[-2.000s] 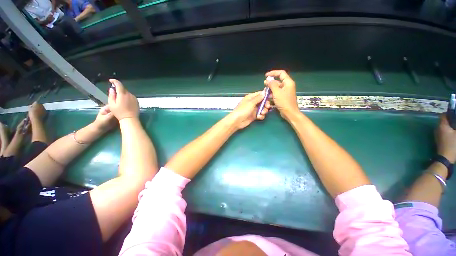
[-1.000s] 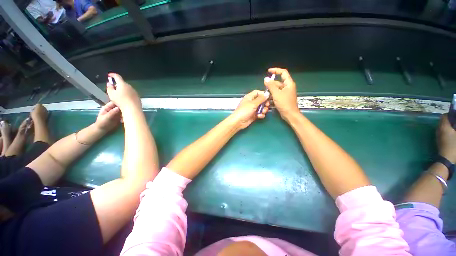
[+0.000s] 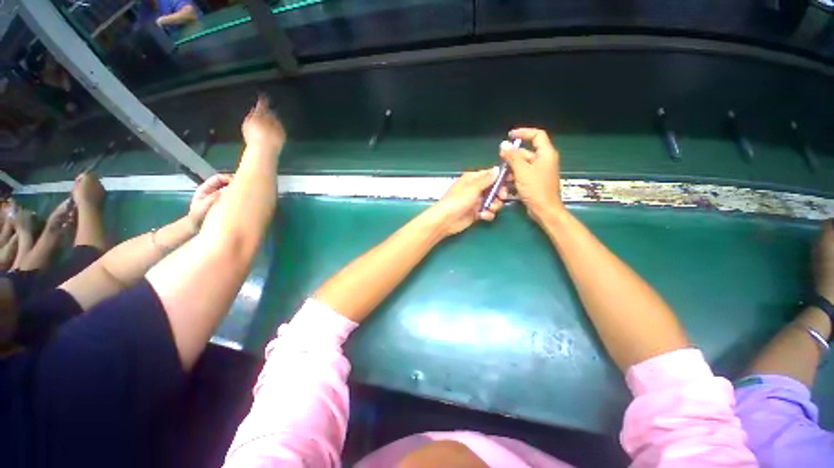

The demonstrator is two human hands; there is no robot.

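A slim dark pen [image 3: 495,188] is held tilted between my two hands, above the white edge rail [image 3: 384,187]. My left hand [image 3: 472,199] grips its lower part. My right hand [image 3: 534,168] pinches its upper end between thumb and fingers. A pale tip shows at the top, hard to tell from a fingernail. The far fingers of both hands are partly hidden.
Dark pens [image 3: 668,132] lie spaced on the green belt [image 3: 539,101] beyond the rail. A glossy green ledge [image 3: 439,274] lies under my forearms. A neighbour in dark clothing [image 3: 101,366] reaches over the belt at left; a purple sleeve [image 3: 777,420] is at right. A grey post [image 3: 119,96] slants at left.
The view has shifted slightly. More of the pen shows between my hands than a second ago. The left neighbour's arm has stretched out over the belt. The right neighbour's pen has left the picture.
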